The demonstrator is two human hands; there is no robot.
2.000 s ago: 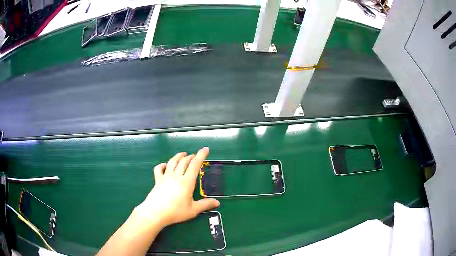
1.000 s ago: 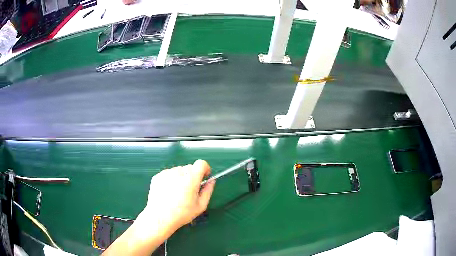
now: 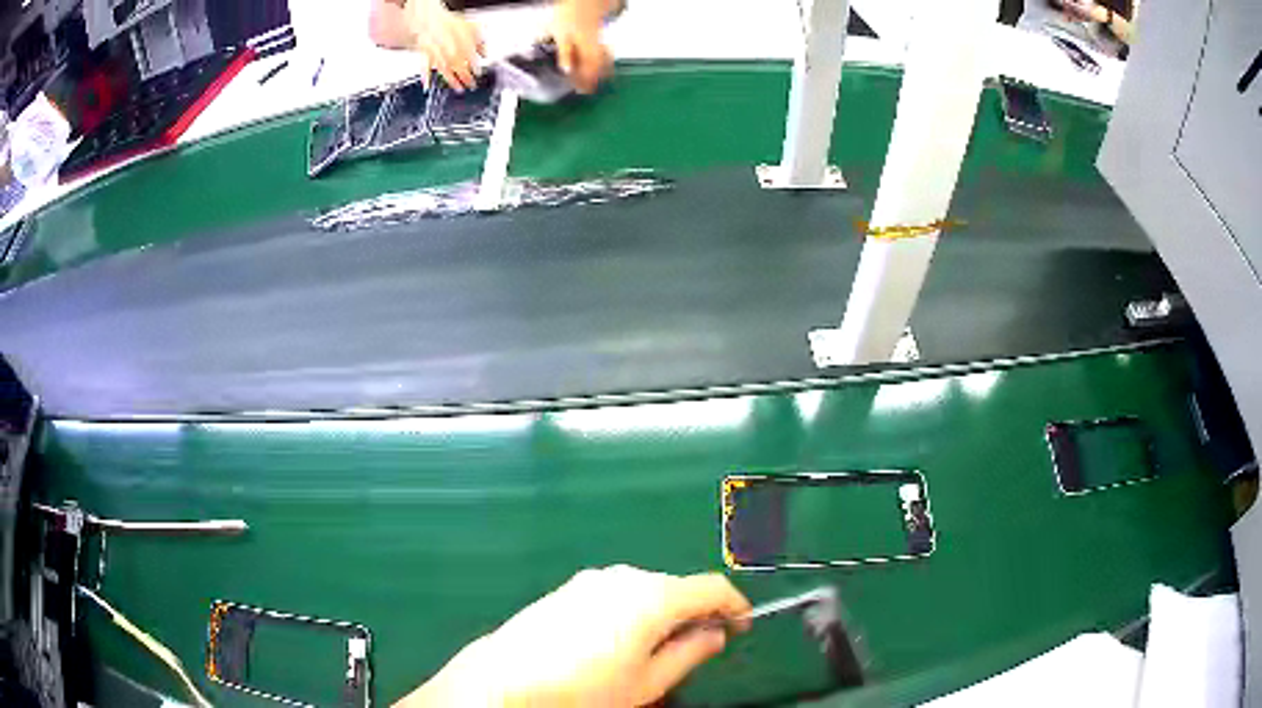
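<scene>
My left hand (image 3: 609, 643) reaches in from the bottom edge, slightly blurred. Its thumb and fingers pinch the left end of a phone middle frame (image 3: 839, 647), which is tilted and partly hidden by the hand. Another middle frame (image 3: 758, 523) lies flat on the green bench just above it, with orange marks at its left end and silver specks at its right end. More frames lie at the lower left (image 3: 238, 647) and at the right (image 3: 1066, 459). My right hand is not in view.
A dark conveyor belt (image 3: 415, 325) crosses behind the bench, with a white post (image 3: 913, 235) and crumpled clear film (image 3: 401, 208). Another person's hands (image 3: 446, 42) hold something across the belt. Grey machine housing (image 3: 1190, 152) stands right; white cloth (image 3: 1193, 650) lies lower right.
My left hand first took hold of a frame and has since moved it down and right, towards the near edge. Another person's hands have appeared across the belt. The camera view has shifted.
</scene>
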